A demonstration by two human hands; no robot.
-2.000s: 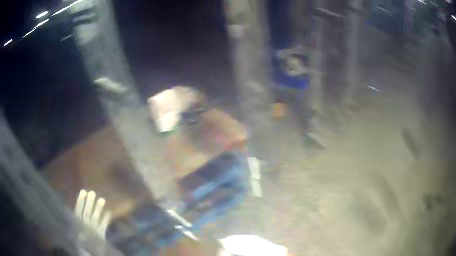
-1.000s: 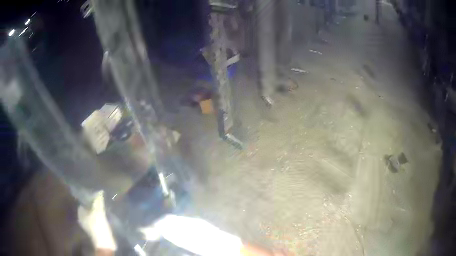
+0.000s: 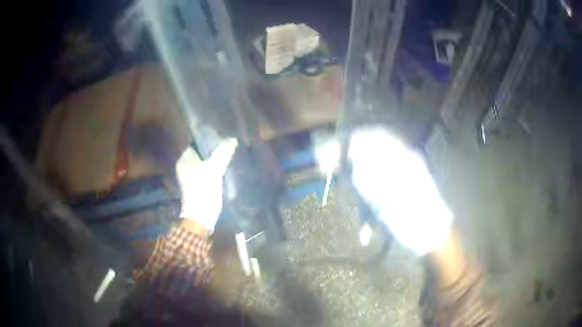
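Note:
My left hand (image 3: 204,182), in a white glove with a plaid cuff, grips the near edge of a long slotted steel upright (image 3: 201,60). The upright leans, its top towards the upper left. My right hand (image 3: 401,190) is a white, overexposed blur over the lower part of a second slotted upright (image 3: 373,60). Its fingers cannot be made out, so its hold is unclear. Short bright bars (image 3: 243,253) show near the lower end of the first upright.
A cardboard sheet (image 3: 92,137) with red tape lies on a blue frame (image 3: 127,203) behind the uprights. A white carton (image 3: 290,46) and a dark ring (image 3: 314,68) are at its far end. More uprights (image 3: 475,60) stand at the right. Speckled floor (image 3: 344,281) shows below.
The view has turned left and down, bringing the cardboard back into sight. Both gloves now appear higher and further right in the picture. My left hand stays on an upright.

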